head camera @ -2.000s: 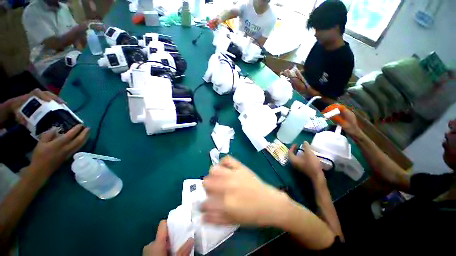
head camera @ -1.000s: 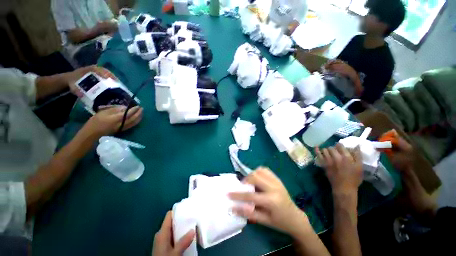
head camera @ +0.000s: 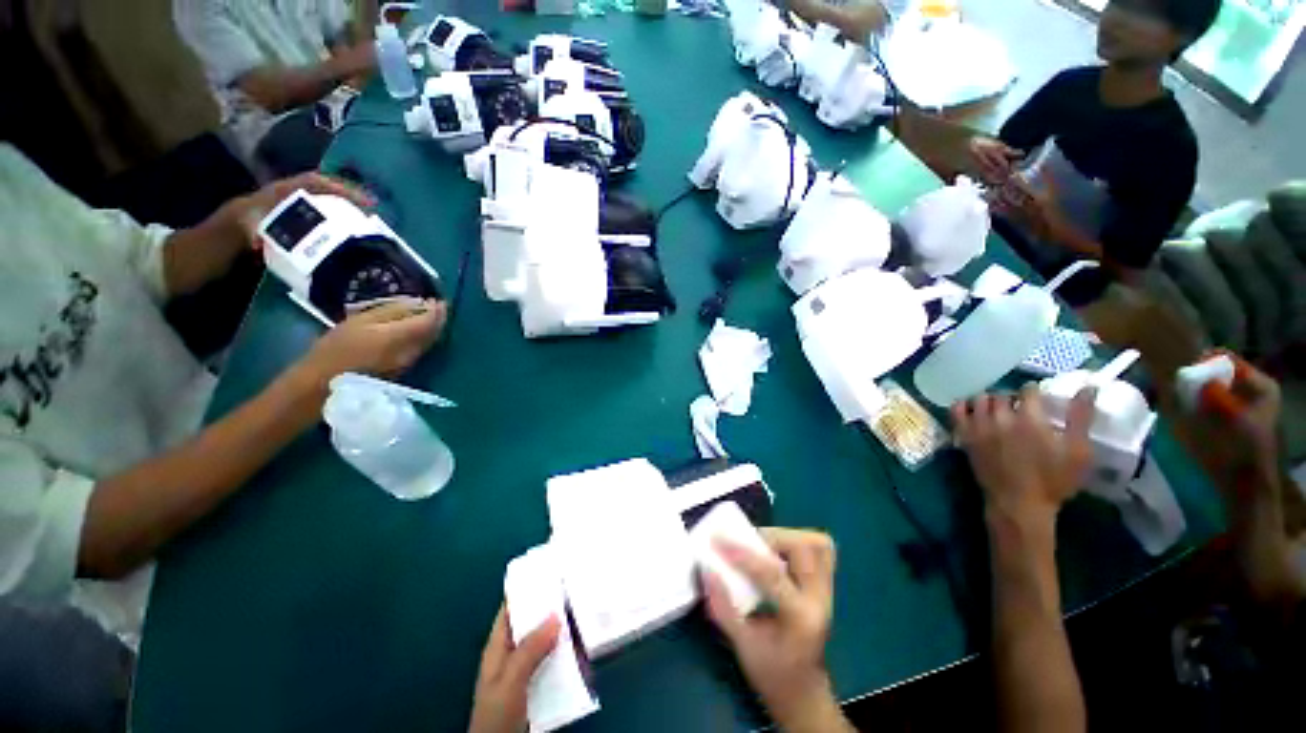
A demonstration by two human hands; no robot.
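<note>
A white security camera (head camera: pixel 619 551) stands on the green table right in front of me, its black front (head camera: pixel 723 491) turned to the far right. My left hand (head camera: pixel 516 670) holds the flat white piece (head camera: pixel 544 637) at its near left side; I cannot tell if that is an antenna or the bracket. My right hand (head camera: pixel 781 609) holds a small white pad (head camera: pixel 733 556) against the right side of the housing. The cable of this camera is not visible.
A wash bottle (head camera: pixel 390 437) stands at the left. A crumpled cloth (head camera: pixel 733 370) lies beyond the camera. Rows of cameras (head camera: pixel 559 258) and wrapped ones (head camera: pixel 859 322) lie further off. A left neighbour's hand (head camera: pixel 380 337) holds a camera; a right neighbour's hand (head camera: pixel 1020 447) touches another.
The held camera has turned, so its black front now shows. My right hand with the pad has moved from over the housing to its right side. The view has shifted.
</note>
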